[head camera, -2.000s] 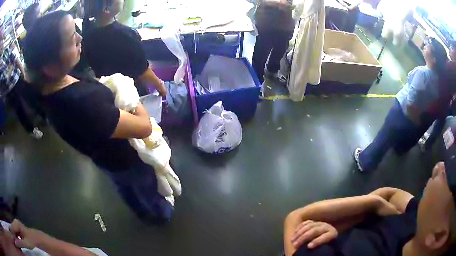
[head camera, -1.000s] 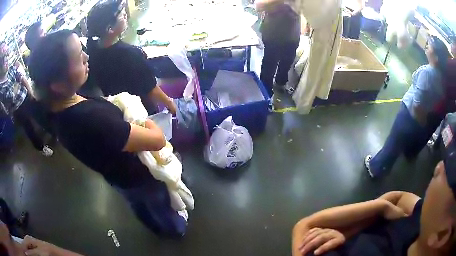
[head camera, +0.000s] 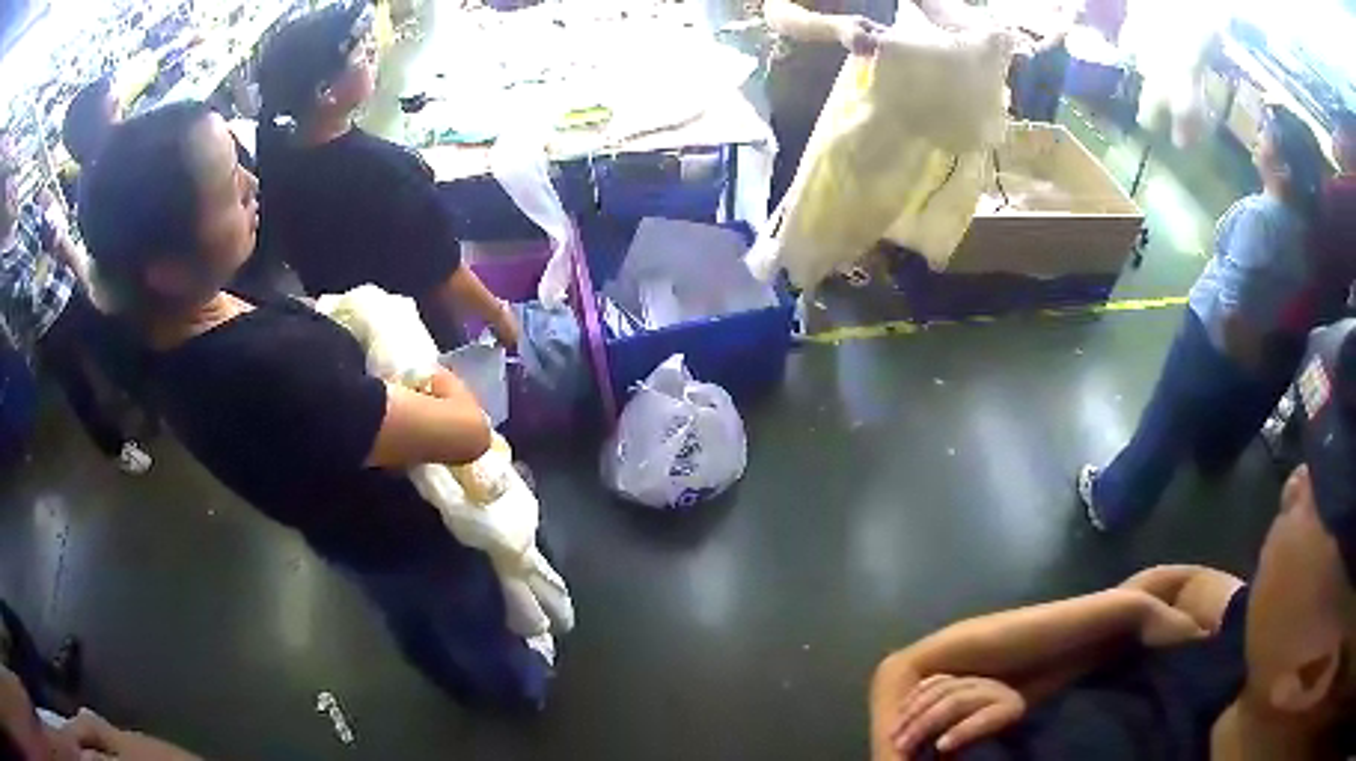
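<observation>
Neither of my hands can be made out. A full white plastic carrier bag (head camera: 677, 434) with dark print stands knotted on the floor, in front of the blue bin (head camera: 711, 345), which holds flat pale sheets. Left of it is the purple bin (head camera: 598, 335) with grey-blue cloth (head camera: 552, 345) inside. A standing person in black hugs a cream bundle of garments (head camera: 483, 506), its ends hanging down. Farther back, another person's hands hold up a wide cream garment (head camera: 907, 164), spread out in front of the cardboard box (head camera: 1059, 238) and hiding part of it.
A white-topped table (head camera: 654, 82) with papers and flat pieces stands at the back. A person with folded arms (head camera: 1041, 654) is close at lower right. Part of another person's hands (head camera: 89, 736) shows at lower left. People in blue (head camera: 1242, 268) and black (head camera: 357, 208) stand farther off.
The cream garment has gone from hanging long and narrow to being lifted and spread wide to the left. The view has shifted, so the bins and bag sit farther right and lower than at first.
</observation>
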